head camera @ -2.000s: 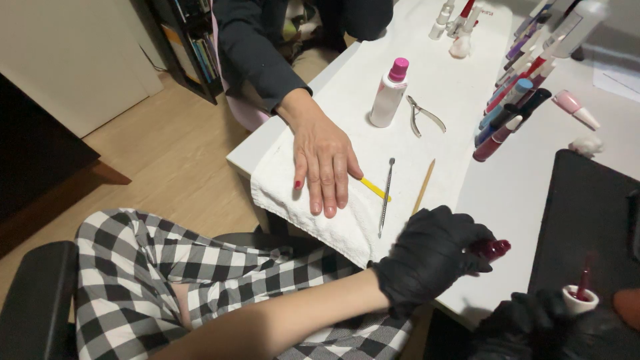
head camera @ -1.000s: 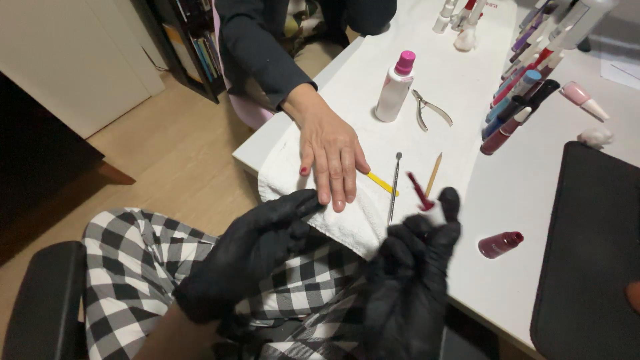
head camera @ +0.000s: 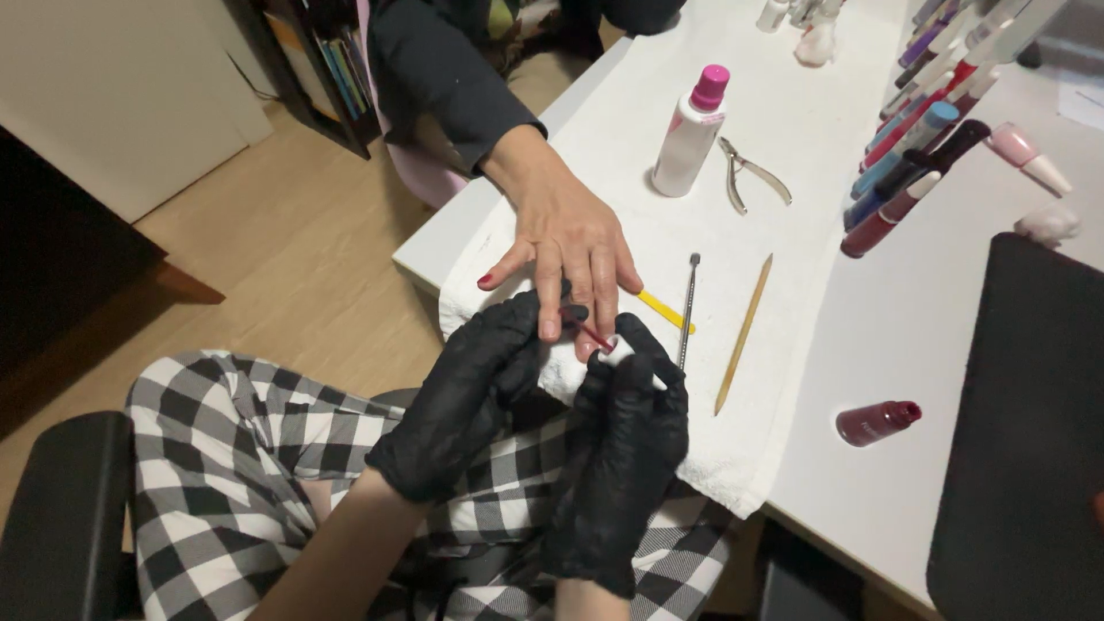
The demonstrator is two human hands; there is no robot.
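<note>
Another person's hand (head camera: 573,233) lies palm down on a white towel (head camera: 776,362), with red polish on the thumbnail. My left hand (head camera: 474,379), in a black glove, is at that person's index finger, its fingertips around the finger's end. In my right hand (head camera: 625,423), also gloved in black, is a nail polish brush (head camera: 619,352) by its white cap, its dark red bristle end pointing toward the same finger. The open dark red polish bottle (head camera: 875,423) lies tilted on the white table, right of the towel.
On the towel are a yellow stick (head camera: 666,311), a metal cuticle pusher (head camera: 688,310), a wooden stick (head camera: 743,336), cuticle nippers (head camera: 742,172) and a pink-capped bottle (head camera: 690,134). Several polish bottles (head camera: 888,216) stand at the right, behind a black mat (head camera: 1026,431).
The dark red bottle was in my right area two seconds ago and now rests on the table. My left hand has come to the person's finger, and my right hand has brought the brush close to it.
</note>
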